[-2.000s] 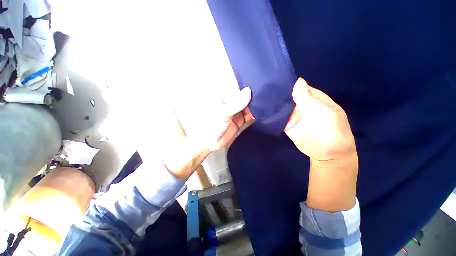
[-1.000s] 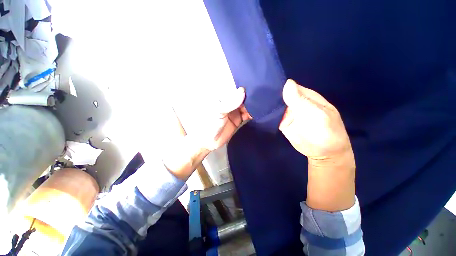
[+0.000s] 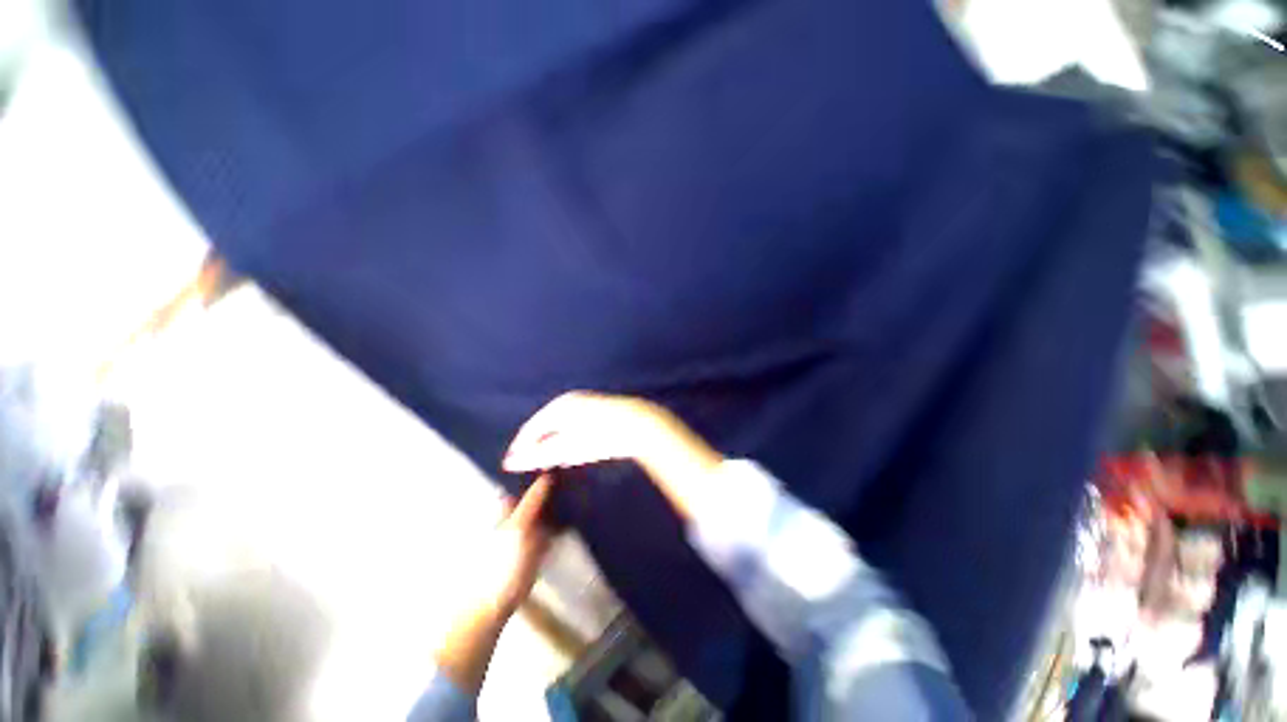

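Note:
The navy fabric ply (image 3: 678,212) fills the middle and top of the blurred view, with soft folds, and drops towards the lower right. Its near-left edge runs straight from a far hand to my hands. My right hand (image 3: 607,430) lies over this edge, fingers bent and closed on the cloth. My left hand (image 3: 501,571) comes from below, its fingertips at the same edge just under my right fingers. The left hand is partly washed out by glare, and its exact grip is blurred.
Another person's hand (image 3: 212,278) is at the far left end of the fabric edge. A bright white surface (image 3: 353,466) lies left of the cloth. A metal frame (image 3: 628,684) is below my hands. Blurred coloured items (image 3: 1171,487) are at the right.
The view has swung and shows more of the cloth. My hands have come together at its edge; the lighter folded strip between them no longer shows. Another person's hand has appeared.

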